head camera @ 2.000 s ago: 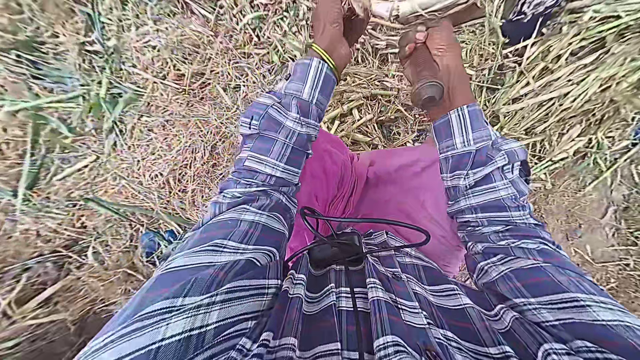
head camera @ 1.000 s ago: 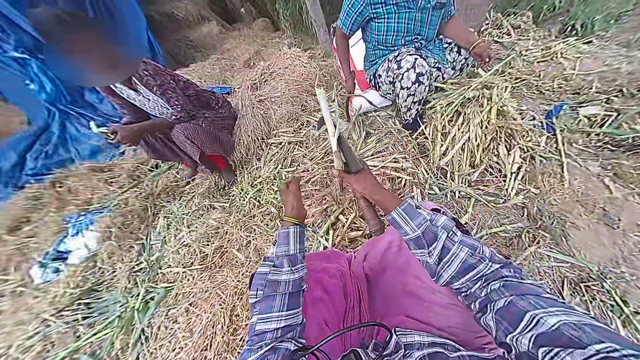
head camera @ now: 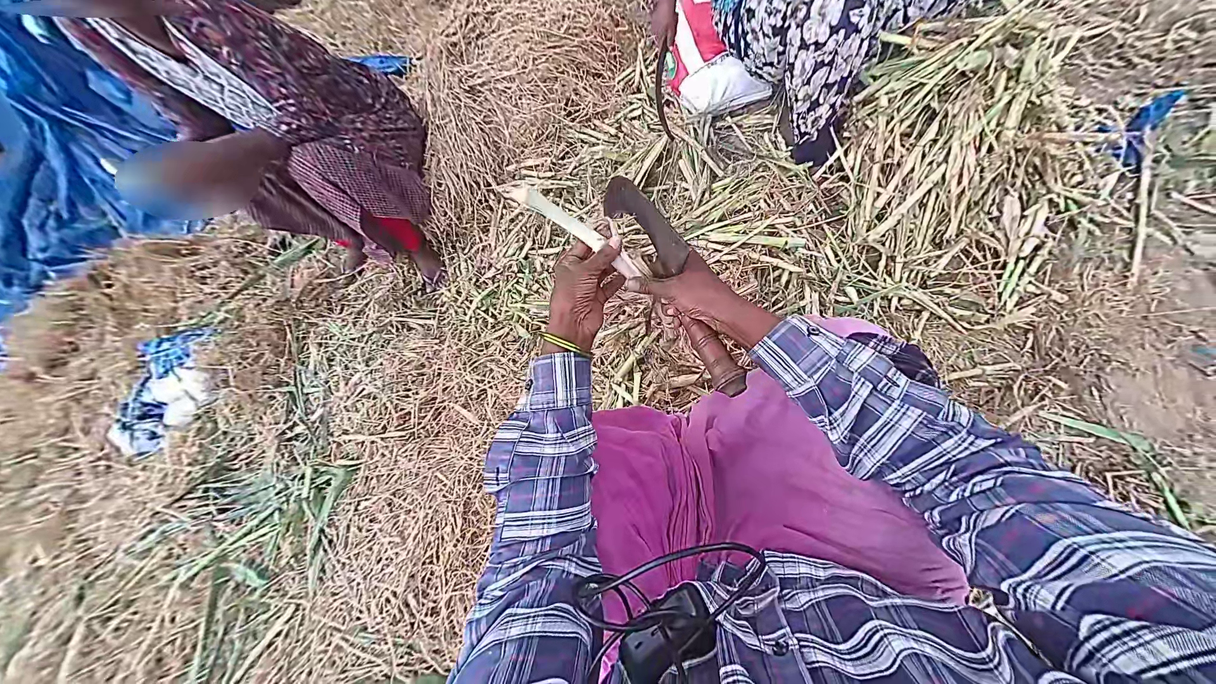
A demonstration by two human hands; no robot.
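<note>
My left hand [head camera: 581,293], with a yellow band at the wrist, pinches a pale peeled stalk [head camera: 570,225] between thumb and fingers. The stalk points up and to the left. My right hand [head camera: 698,293] is wrapped around the wooden handle [head camera: 714,353] of a billhook-like knife, and its thumb and fingers are at the stalk's lower end. The knife's dark curved blade [head camera: 648,220] reaches up and left, just right of the stalk. Both hands are close together above cut stalks on the ground.
One person [head camera: 351,142] crouches at the upper left beside a blue tarp [head camera: 57,133]. Another person in patterned cloth [head camera: 807,57] sits at the top, near a red and white sack [head camera: 712,71]. A heap of cut stalks [head camera: 950,180] lies at the right, dry straw [head camera: 380,427] at the left.
My left hand, apart from the stalk one second ago, now grips it. The stalk, nearly upright then, now leans left. The view has swung up from my lap since two seconds ago.
</note>
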